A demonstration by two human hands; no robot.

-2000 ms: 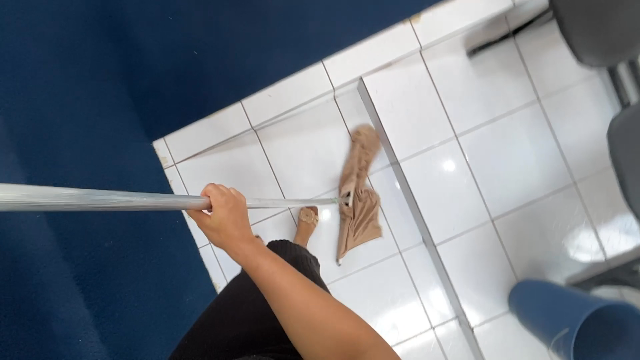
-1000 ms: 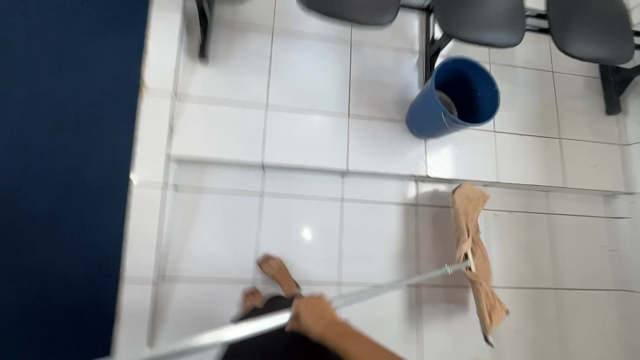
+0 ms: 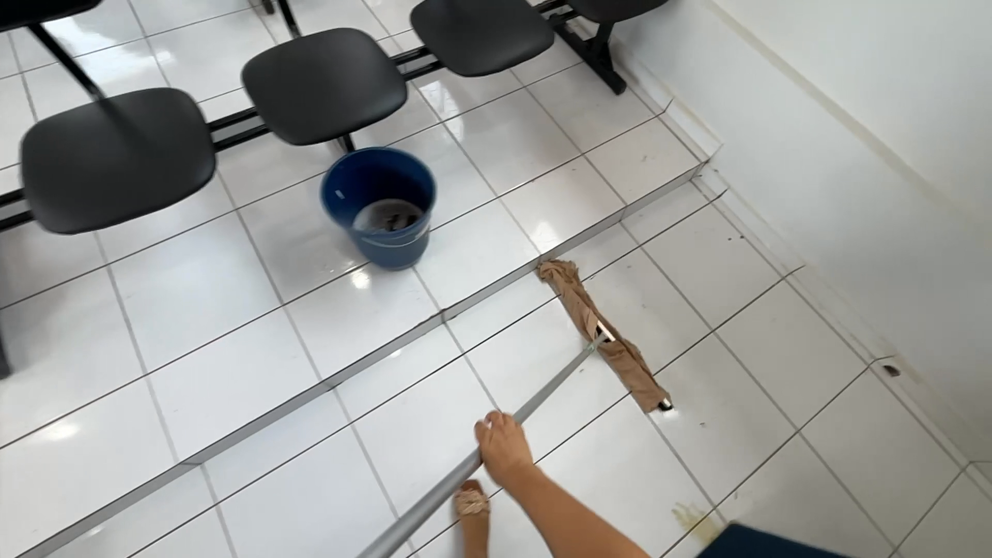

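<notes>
My right hand (image 3: 505,449) is closed around the metal pole (image 3: 465,468) of a floor squeegee, partway along its length. The pole runs from the bottom edge up to the squeegee head, which is wrapped in a brown cloth (image 3: 570,291) and lies on the lower white tiled floor. One end of the cloth is against the step edge; a dark tip of the head shows at the other end. My left hand is not in view. Below my right hand, a foot in a sandal (image 3: 472,500) stands on the tiles.
A blue bucket (image 3: 393,248) with murky liquid stands on the raised floor, above the step edge (image 3: 387,349). Black linked seats (image 3: 325,85) line the upper left. A white wall (image 3: 868,178) rises at right. Yellowish marks (image 3: 695,521) and small specks lie on the lower tiles.
The view has turned a lot, from the dark blue area toward the seats and wall. The wrapped squeegee head is now beside the wall end of the step, my right hand still on the pole.
</notes>
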